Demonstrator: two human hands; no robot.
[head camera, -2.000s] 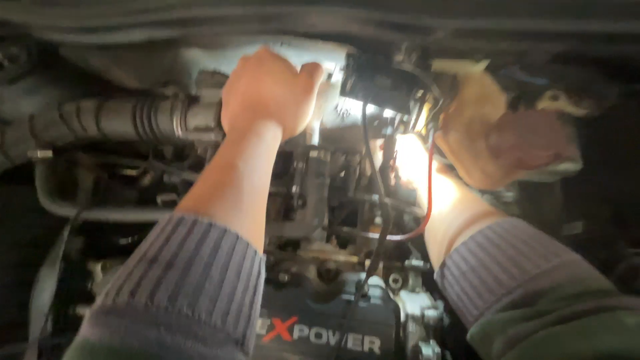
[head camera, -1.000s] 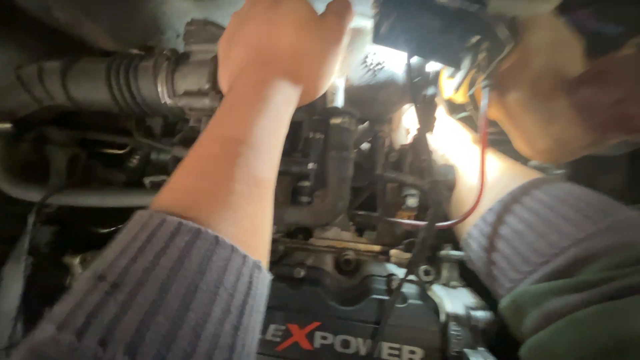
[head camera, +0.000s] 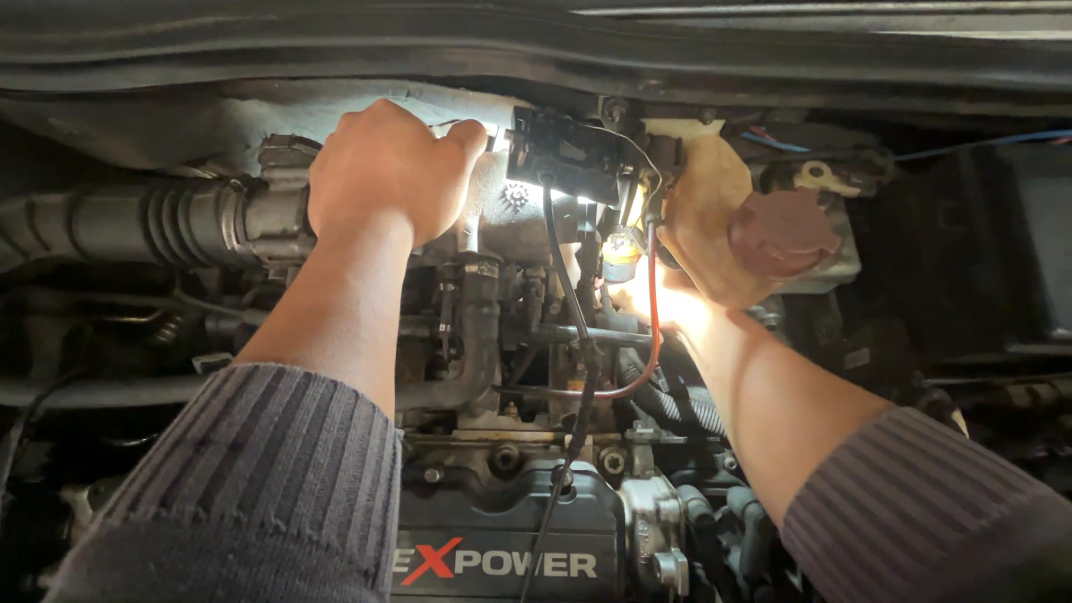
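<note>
My left hand (head camera: 394, 172) is curled over the back of the engine, beside the metal intake manifold (head camera: 515, 209); its fingertips are hidden, so I cannot tell what it touches. A black box-shaped work light (head camera: 569, 155) shines down just right of it, a black cable (head camera: 559, 251) hanging from it. My right hand (head camera: 649, 293) reaches in below the light, close to a connector with yellow and blue parts (head camera: 620, 255); glare and engine parts hide most of its fingers. A red hose or cable (head camera: 653, 335) curves in front of that hand.
A ribbed black air intake duct (head camera: 159, 222) runs in from the left. Right of the light sits a yellowed plastic reservoir (head camera: 712, 209) with a reddish cap (head camera: 785, 233). The black engine cover (head camera: 511, 536) is at the bottom; a body panel edge (head camera: 536, 50) crosses above.
Both hands remain in about the same places among the engine parts. The view has shifted and become sharper.
</note>
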